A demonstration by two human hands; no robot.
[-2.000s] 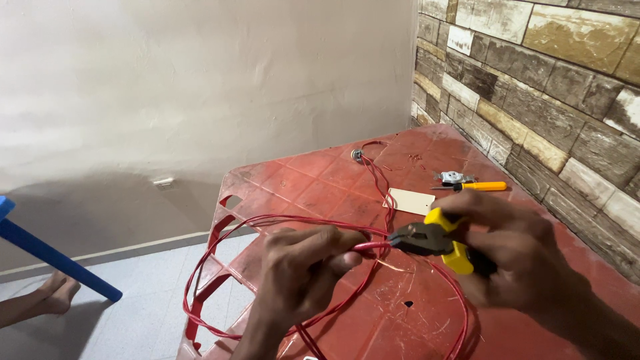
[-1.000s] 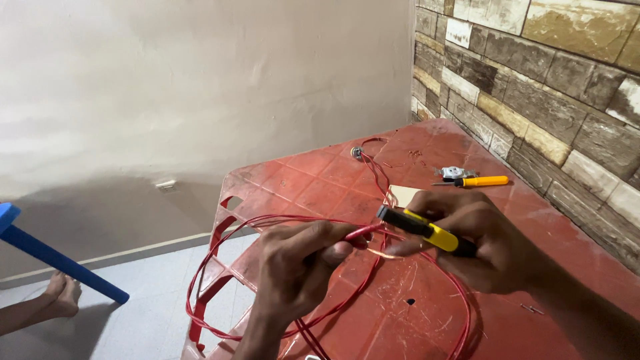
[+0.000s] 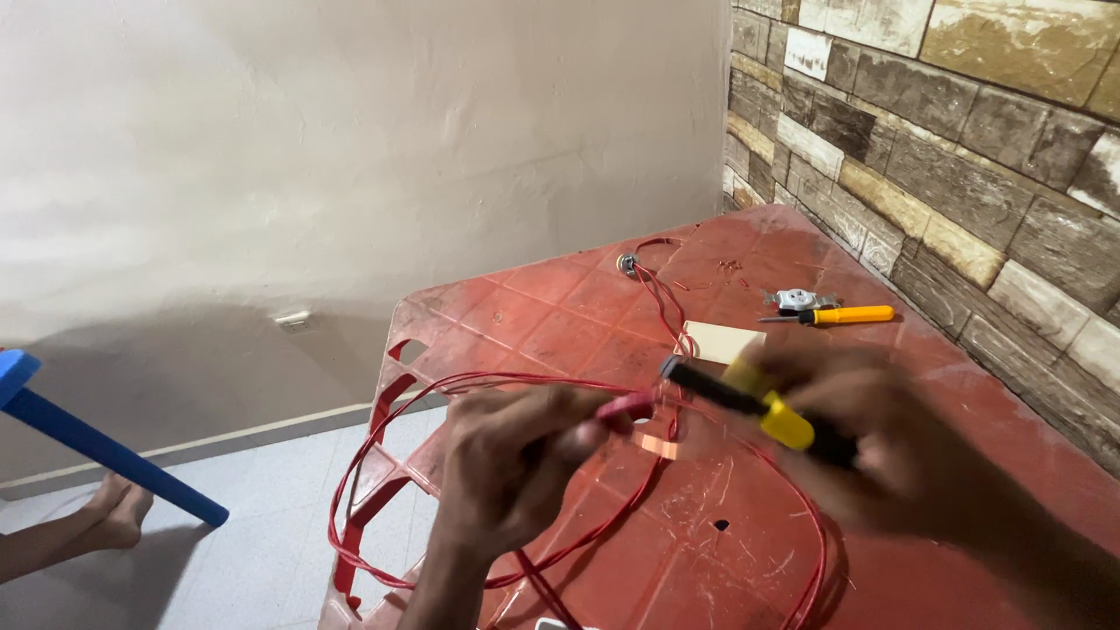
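My left hand (image 3: 525,464) pinches the end of a red insulated wire (image 3: 628,405), and bare copper strands (image 3: 656,446) show just past the fingertips. My right hand (image 3: 866,429), blurred, grips pliers (image 3: 717,389) with yellow and black handles; their dark jaws are right of the wire end, and whether they touch it I cannot tell. A loop of twisted red wire (image 3: 350,455) lies around and below both hands on the red plastic table (image 3: 560,297). From a small round metal fitting (image 3: 627,264) at the back, red wires run toward me past a cream rectangular plate (image 3: 722,341).
A yellow-handled screwdriver (image 3: 849,315) lies against a white electrical outlet (image 3: 798,300) at the back right. Bits of red insulation (image 3: 728,269) are scattered nearby. Walls stand behind and to the right. At the left are a blue bar (image 3: 122,455) and another person's feet (image 3: 122,512).
The pliers have turned in my right hand since the first frame, and their jaws, which were at the wire end, now sit slightly right of it. My left hand keeps its pinch on the wire.
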